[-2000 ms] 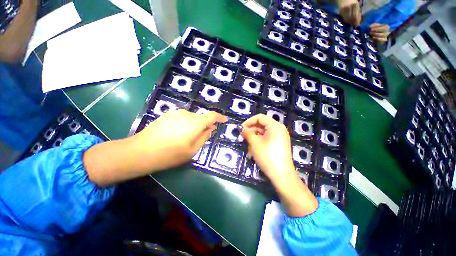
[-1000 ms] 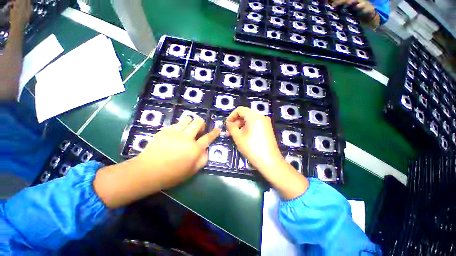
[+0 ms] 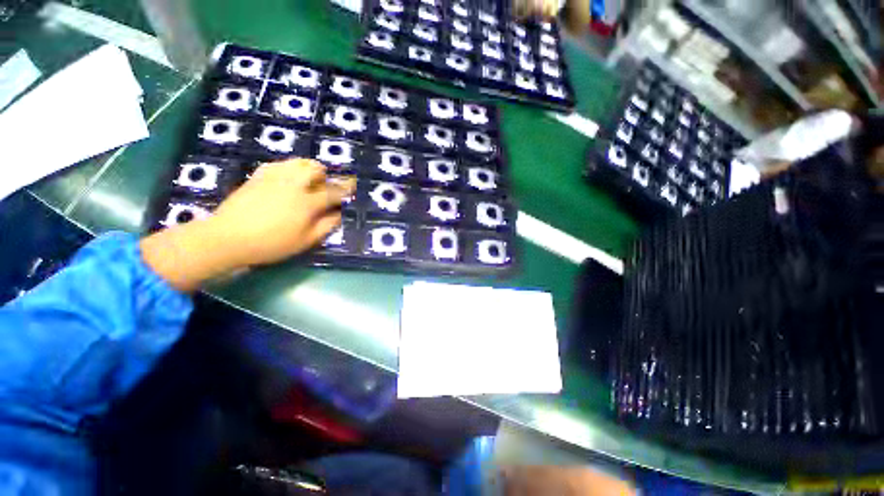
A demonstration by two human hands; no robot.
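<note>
A black pocket tray [image 3: 368, 263] lies on the green bench, with silvery squarish parts [image 3: 388, 241] with dark round centres in its pockets. My left hand [image 3: 281, 215] is over the tray's lower left part, fingers bent and fingertips down at a pocket. It hides several pockets, and I cannot tell whether it holds anything. A blurred skin-toned shape, likely my right hand [image 3: 567, 481], is cut off by the bottom edge beside a bit of blue sleeve. Its fingers cannot be made out. A blank white sheet [image 3: 480, 339] lies at the bench edge.
A tall stack of black trays [image 3: 737, 320] stands at the right. Other filled trays lie across the bench [image 3: 475, 60] and at upper right [image 3: 669, 145]. White sheets [image 3: 73, 116] lie at left. Part of another person's hand [image 3: 540, 8] shows at the top.
My right hand has left the tray and gone low, uncovering pockets and the white sheet. My left hand stays over the tray. The view has swung right, so the tray sits further left.
</note>
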